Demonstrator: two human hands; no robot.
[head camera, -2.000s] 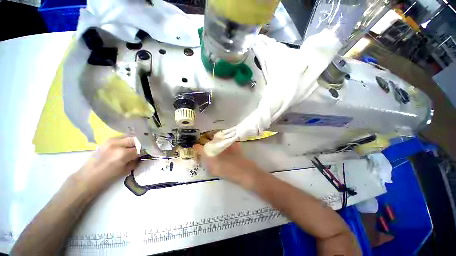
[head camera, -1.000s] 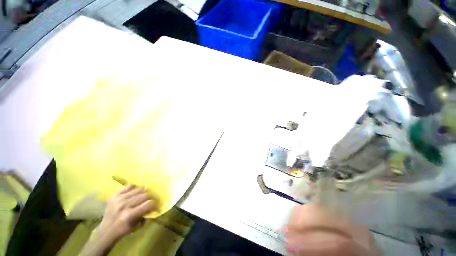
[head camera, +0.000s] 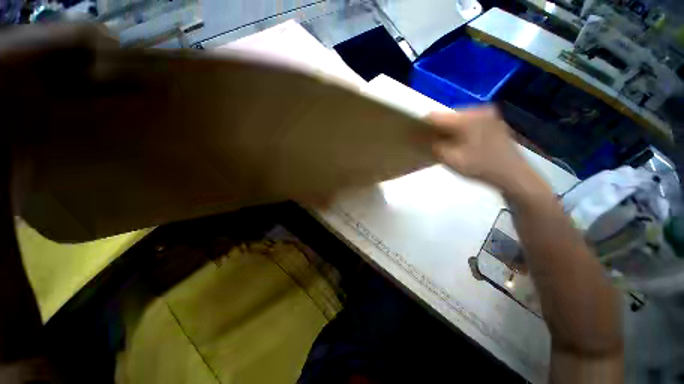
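Observation:
A large fabric panel (head camera: 247, 142), its dull tan-brown side showing, is raised across the left and middle of the view and is blurred. My right hand (head camera: 472, 142) grips its right end above the white table. A dark, blurred shape at the upper left edge may be my left hand or arm; its fingers cannot be made out. Below the raised panel, a yellow piece with seam lines (head camera: 225, 319) lies over my dark-clothed lap. Another yellow piece (head camera: 75, 259) shows at the left.
The white table (head camera: 420, 217) has ruler markings along its front edge. The sewing machine (head camera: 622, 210), draped with white cloth, stands at the right, its plate (head camera: 502, 251) partly behind my right forearm. A blue bin (head camera: 469, 71) sits behind the table. Other machines show at the upper right.
The panel, lying on the table with its yellow side up, is now raised with its tan side showing. My right hand has moved from near the machine up and left onto it.

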